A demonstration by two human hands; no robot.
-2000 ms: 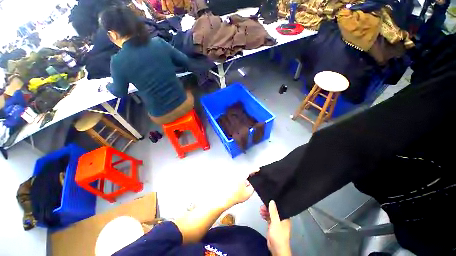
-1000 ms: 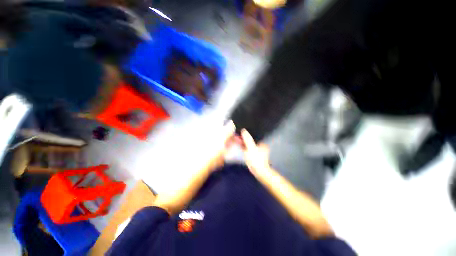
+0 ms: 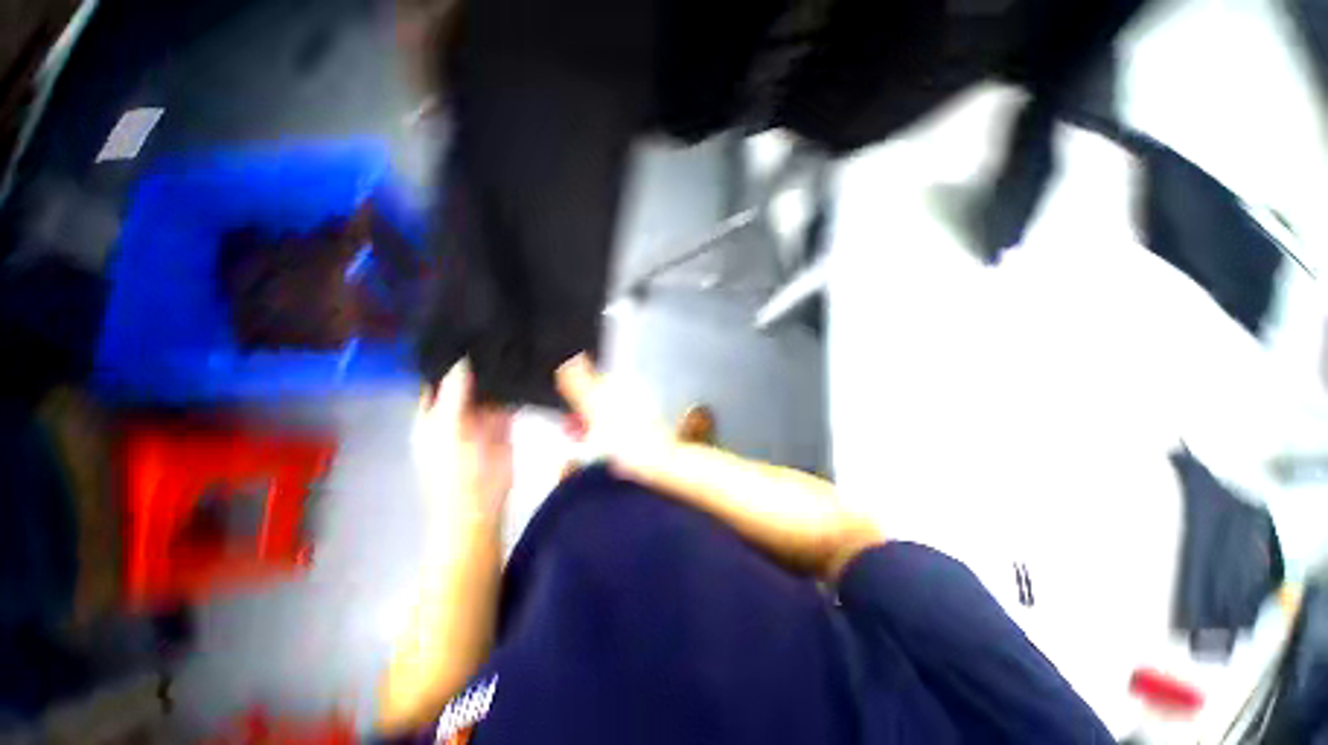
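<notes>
The black sleeve (image 3: 536, 218) of a large black garment (image 3: 859, 66) hangs down in front of me from the top of the view. My left hand (image 3: 463, 422) holds the left corner of the sleeve's end. My right hand (image 3: 590, 400) holds the right corner. Both thumbs lie on the cloth and the other fingers are partly hidden. The picture is blurred.
A blue crate (image 3: 160, 299) with dark brown cloth stands at the left, with a red stool (image 3: 146, 510) below it. A white table (image 3: 947, 379) fills the right, with dark cloth pieces (image 3: 1223, 546) and a small red thing (image 3: 1167, 693). Pale metal legs (image 3: 794, 296) stand beside it.
The view has swung to the right, so the white table now shows and the seated person is out of clear view. Both hands still hold the sleeve end, which now hangs nearly straight.
</notes>
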